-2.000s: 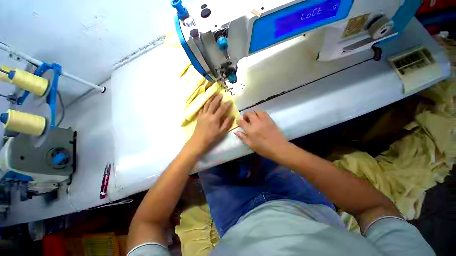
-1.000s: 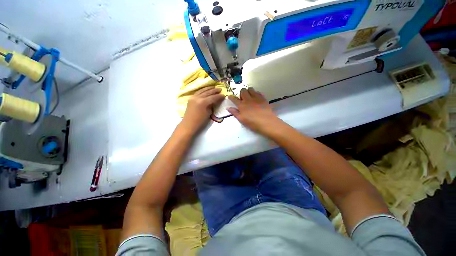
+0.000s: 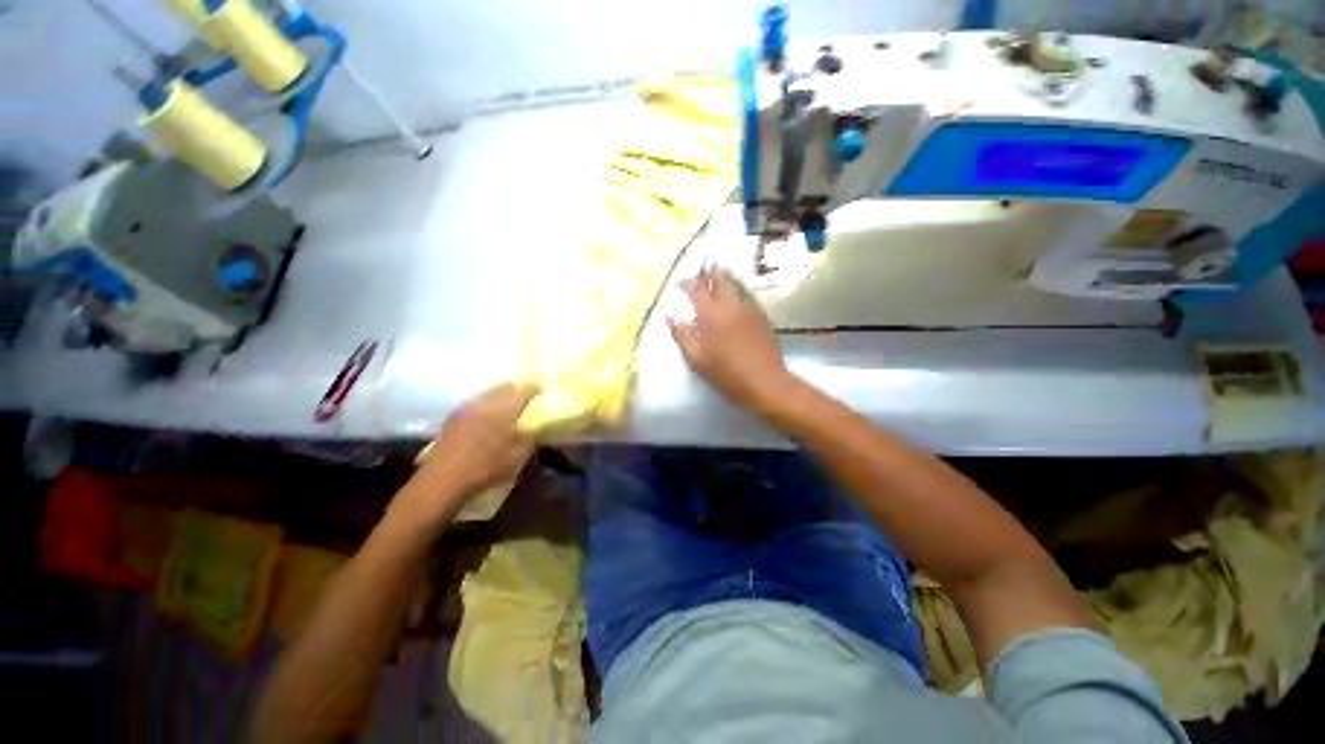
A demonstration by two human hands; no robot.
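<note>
A yellow garment piece (image 3: 618,262) lies stretched over the table, from behind the left end of the sewing machine head (image 3: 872,146) to the front edge. My left hand (image 3: 487,436) grips its near end at the table's front edge. My right hand (image 3: 724,332) is just in front of the needle area, right of the cloth; its fingertips are bent together, and whether they hold anything is too blurred to tell. The presser foot and needle (image 3: 778,250) are small and blurred, with the cloth to their left.
Yellow thread cones (image 3: 211,134) and a smaller grey-white machine (image 3: 175,262) stand at left. A red-and-dark tool (image 3: 346,381) lies on the table (image 3: 930,390). Yellow cloth (image 3: 516,640) hangs beside my knees; a yellow heap (image 3: 1235,603) is at lower right. Crates (image 3: 218,581) are at lower left.
The yellow piece has moved out from the needle area and is drawn left and towards me. My left hand has moved left to the table edge with it. The view has turned and shifted.
</note>
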